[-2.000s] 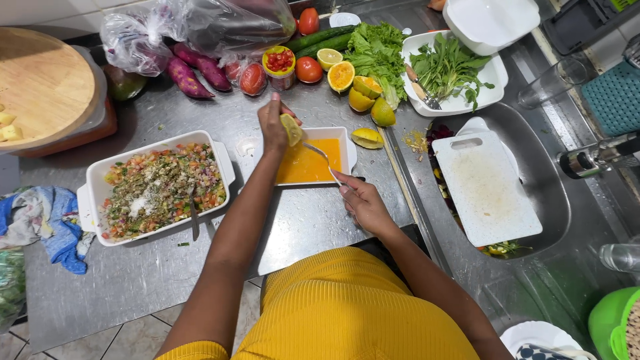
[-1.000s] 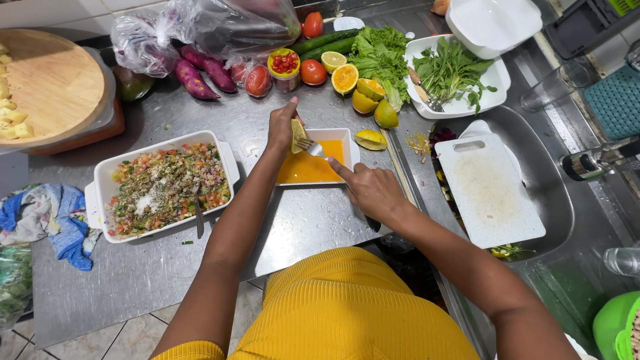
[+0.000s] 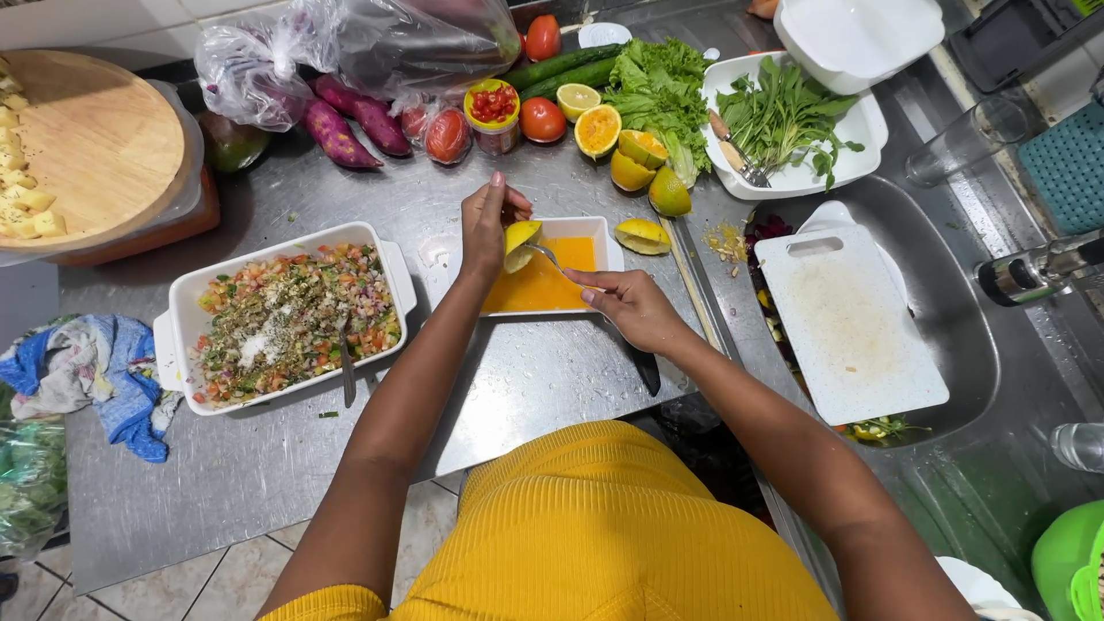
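My left hand (image 3: 488,226) grips a lemon half (image 3: 521,245) over the left part of a white rectangular dish (image 3: 611,250) of orange liquid (image 3: 552,274). In my right hand (image 3: 634,309) is a metal fork (image 3: 549,256), its head against the cut side of the lemon. A squeezed lemon piece (image 3: 642,236) lies just right of the dish. To the left stands a white baking dish (image 3: 183,297) of chopped vegetables topped with dried herbs and white grains, a metal utensil (image 3: 347,366) resting in it. A dark knife handle (image 3: 645,371) shows near my right wrist.
Orange halves (image 3: 598,131), tomatoes (image 3: 542,120), sweet potatoes (image 3: 336,135) and lettuce (image 3: 660,90) line the back. Greens fill a white dish (image 3: 867,159) at back right. A white cutting board (image 3: 849,323) lies over the sink. A round wooden board (image 3: 112,147) stands far left, a cloth (image 3: 103,371) below it.
The fork has stayed in my right hand and the lemon half in my left, while the fork's angle against the lemon has shifted. The dishes have stayed in place.
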